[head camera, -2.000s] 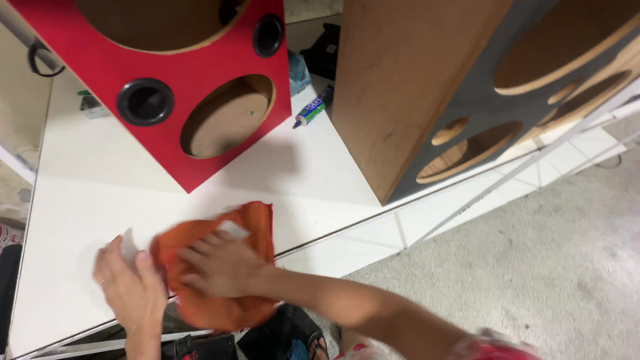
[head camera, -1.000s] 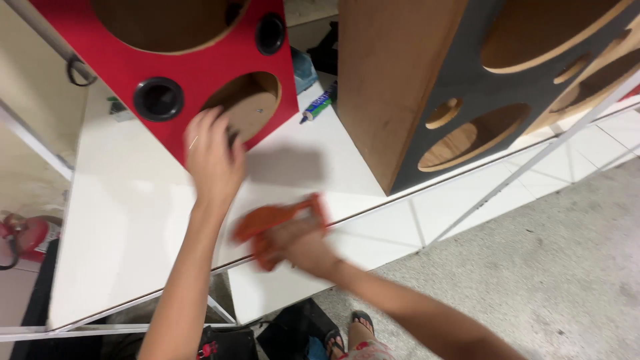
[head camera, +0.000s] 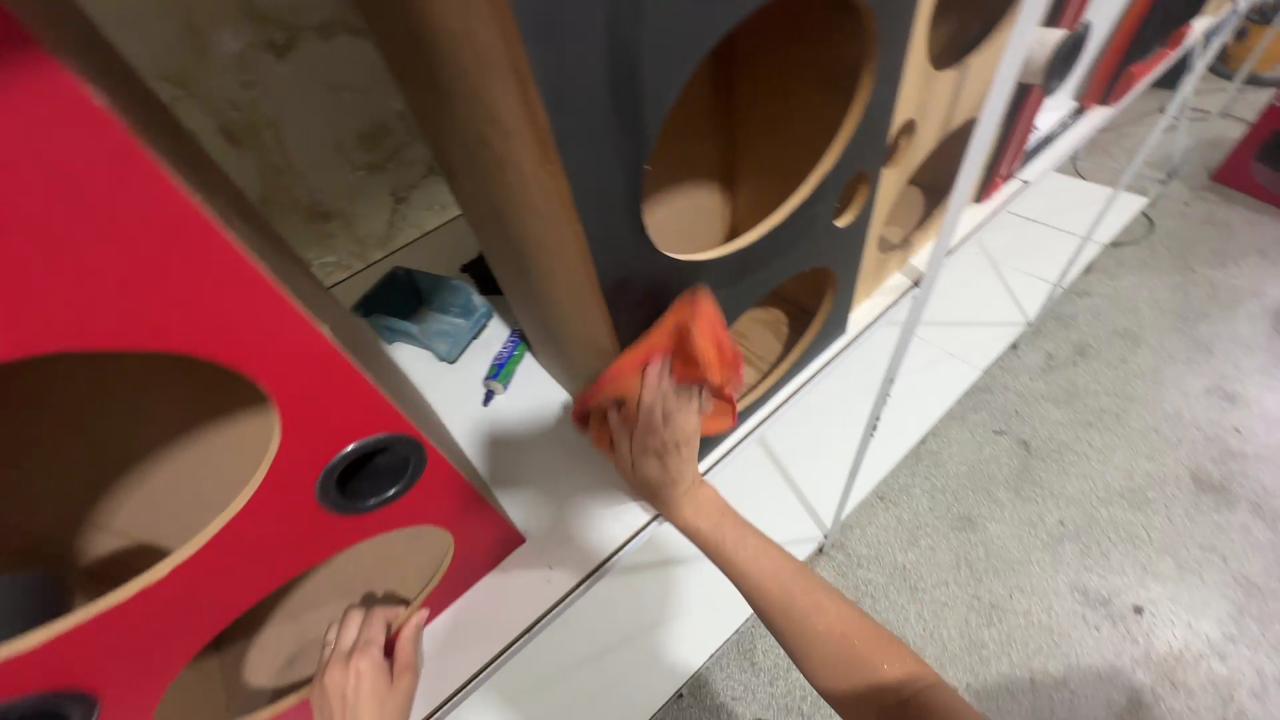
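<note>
My right hand (head camera: 660, 435) presses an orange cloth (head camera: 690, 350) against the lower corner of a dark grey speaker cabinet (head camera: 620, 150) with bare wood-coloured sides. My left hand (head camera: 368, 660) grips the rim of the lower round cutout in a red speaker cabinet (head camera: 330, 400) at the left; its fingers reach inside the opening. A black port ring (head camera: 372, 473) sits in the red front panel above that hand. Both cabinets stand on a white surface.
Between the cabinets lie a glue tube (head camera: 505, 366) and a blue plastic container (head camera: 425, 310). A thin white metal bar (head camera: 925, 290) slants across at the right, before a bare wood cabinet (head camera: 895, 215). Grey concrete floor (head camera: 1040, 520) spreads at the lower right.
The orange cloth has gone from the white surface to the grey cabinet with my right hand. My left hand now holds the red cabinet's cutout rim. The view has shifted right and closer.
</note>
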